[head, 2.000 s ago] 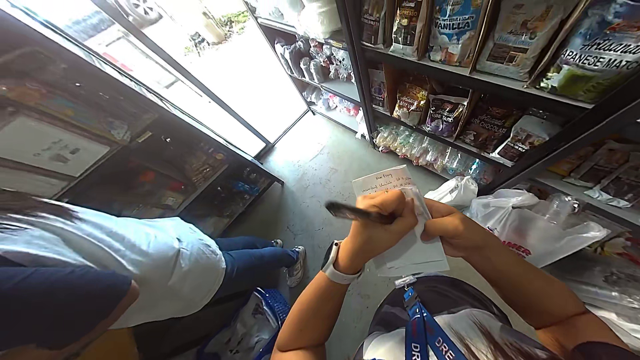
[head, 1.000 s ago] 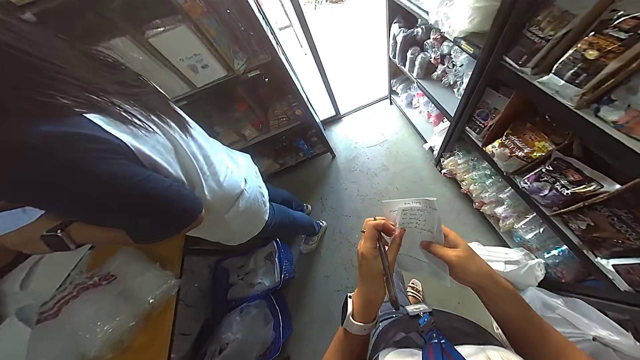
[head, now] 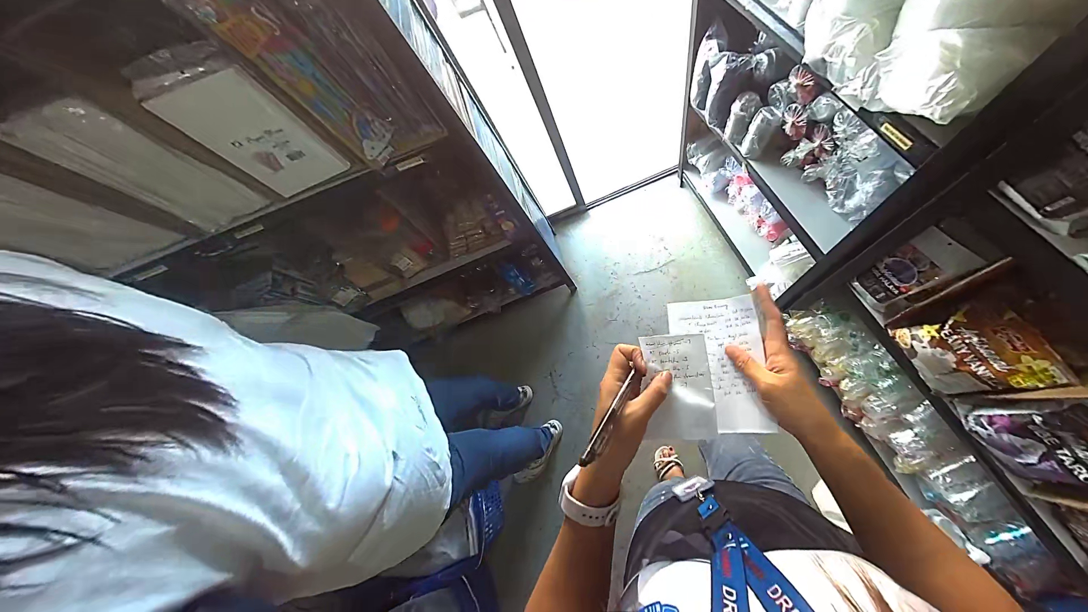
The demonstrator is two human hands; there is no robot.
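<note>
Between the thumb and fingers of my left hand (head: 629,395) are a small handwritten paper slip (head: 687,408) and a dark pen (head: 608,425), which points down toward the wrist. A white watch band circles that wrist. My right hand (head: 769,370) grips a larger handwritten sheet (head: 744,408) by its right side, thumb on the front. The small slip overlaps the lower left of the larger sheet. Both papers are in front of my body, above the blue lanyard (head: 731,561).
A person in a white top (head: 323,442) stands close on the left, beside a dark shelf unit (head: 476,153). Shelves (head: 799,195) with bagged goods line the right. A glass door (head: 612,93) lies ahead; a blue basket (head: 486,518) is on the floor.
The papers, held together a second ago, are now spread apart, one in each hand. Two seconds ago my hands were at the paper with the pen raised. The view has shifted.
</note>
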